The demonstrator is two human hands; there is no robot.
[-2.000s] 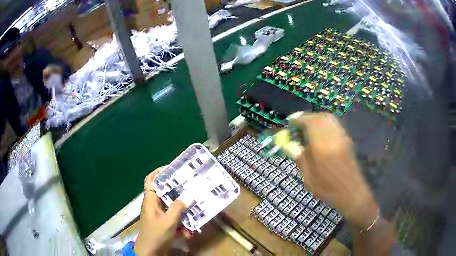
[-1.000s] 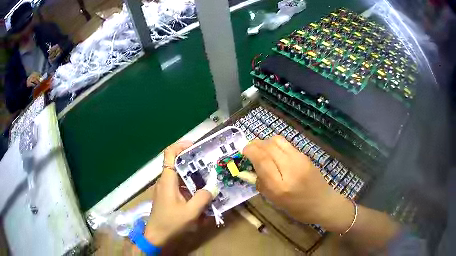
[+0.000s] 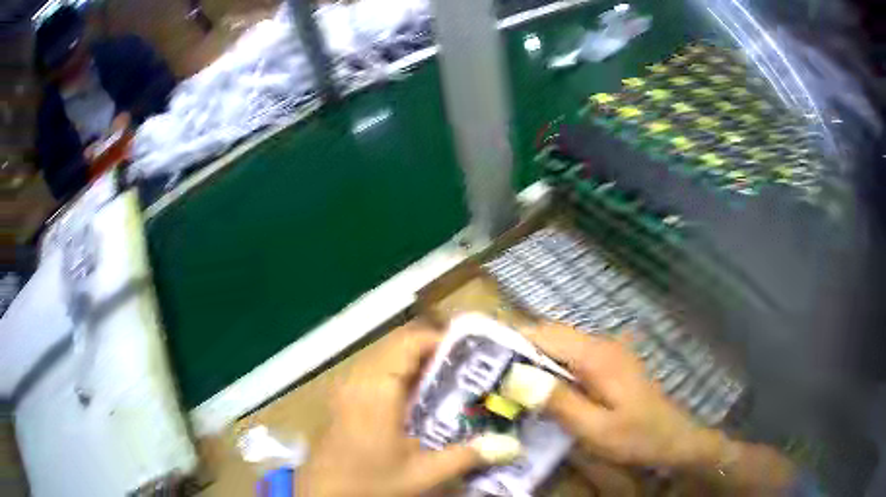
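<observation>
The white housing shell is held open side up and tilted at the lower middle, blurred. The circuit board with its yellow part lies inside it. My left hand grips the shell's left side, with its cream-sleeved thumb at the board's lower edge. My right hand holds the shell's right side, with a cream-sleeved fingertip over the board's upper part. The fingers hide much of the board and the shell's right part.
The component carton with block rows lies behind my right hand. PCB stacks with a dark separator sheet stand behind it. A green conveyor with a grey post runs across. A white board and a person are at left.
My right hand has brought a circuit board over from above the carton into the shell. Both hands have since moved down and right in the view, and the shell has turned.
</observation>
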